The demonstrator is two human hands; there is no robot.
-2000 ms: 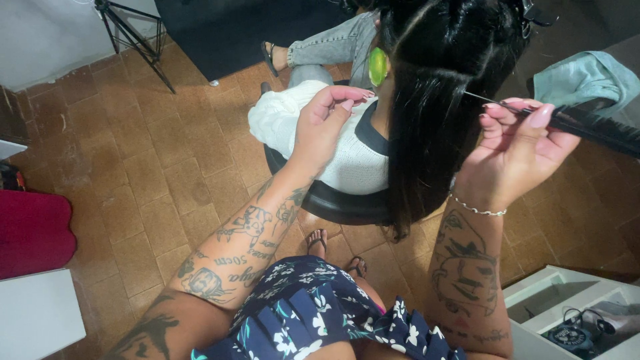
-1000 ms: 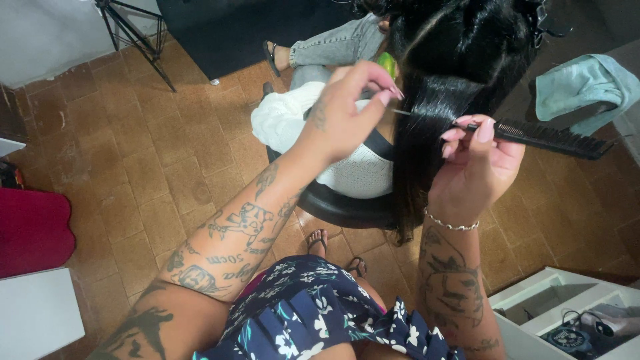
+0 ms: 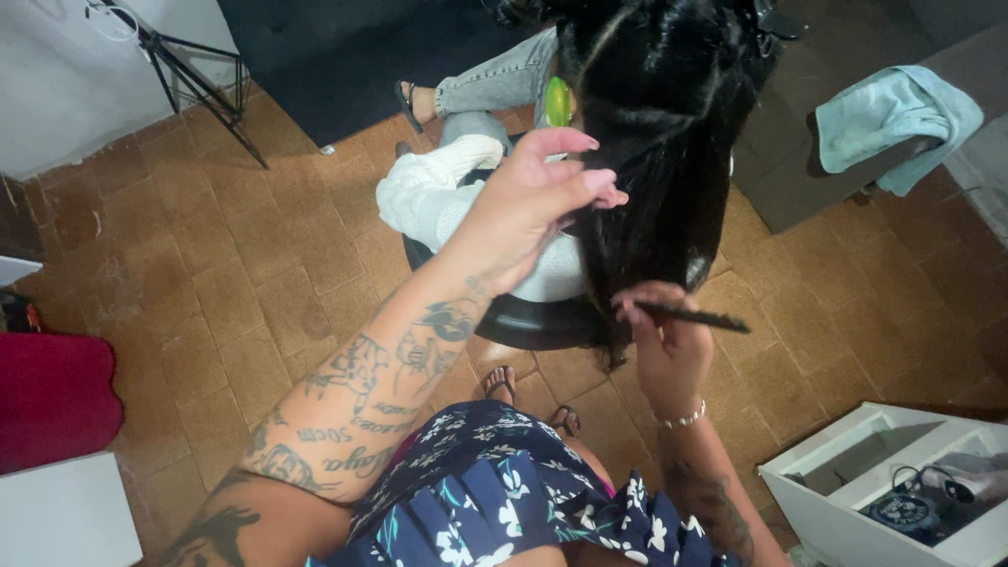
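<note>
Long dark hair (image 3: 661, 181) of a person seated on a round black chair (image 3: 543, 324) hangs down the back, parted into sections on top. A green hair clip (image 3: 558, 102) sits at the left side of the head, a black clip (image 3: 778, 22) at the upper right. My left hand (image 3: 543, 193) is at the left edge of the hair, fingertips close together; whether strands lie between them is unclear. My right hand (image 3: 669, 339), slightly blurred, holds a black comb (image 3: 693, 315) near the lower ends of the hair, its fingers touching the strands.
A light green towel (image 3: 890, 126) drapes over a dark surface at the right. A white compartmented cart (image 3: 854, 465) holding a corded item stands lower right. At upper left is a black tripod stand (image 3: 201, 79); at the left edge, a red seat (image 3: 59, 402) and a white surface (image 3: 67, 516).
My right hand has moved down the hair with the comb, from mid-length toward the ends. My left hand stays beside the upper hair.
</note>
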